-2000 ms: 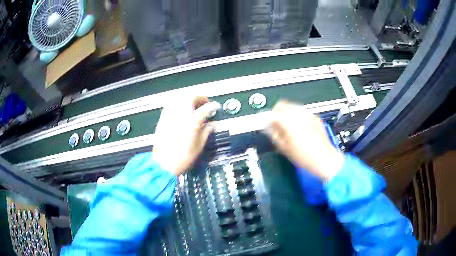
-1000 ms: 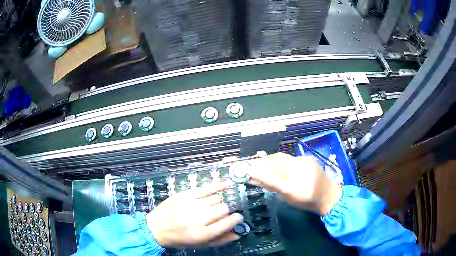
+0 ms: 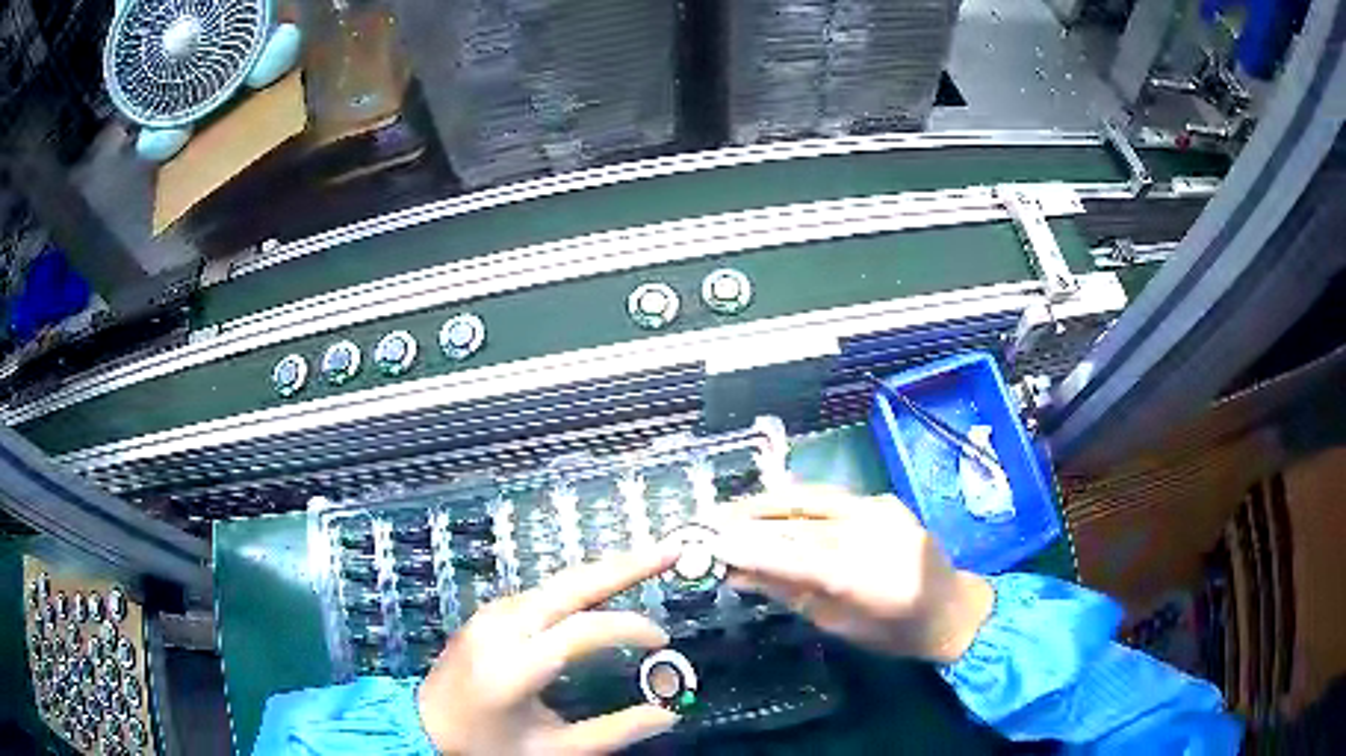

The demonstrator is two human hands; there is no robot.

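A round unit with a silver-white ring is pinched in the fingers of my right hand, above the clear blister tray. The index fingertip of my left hand touches this unit's left side. A second ringed unit, with a darker centre and some green at its edge, sits between the thumb and another finger of my left hand, just below the first unit. Dark parts show in the tray's pockets. My hands hide the tray's lower right part.
The green conveyor belt behind the tray carries several spaced ringed units. A silver bracket crosses its right end. A blue bin with a dark stick and pale item is right of the tray. A tan board of units lies far left.
Both hands have come back from the belt to over the tray, each with a unit. The belt units have shifted right. The two held units stay close together, now slightly further left.
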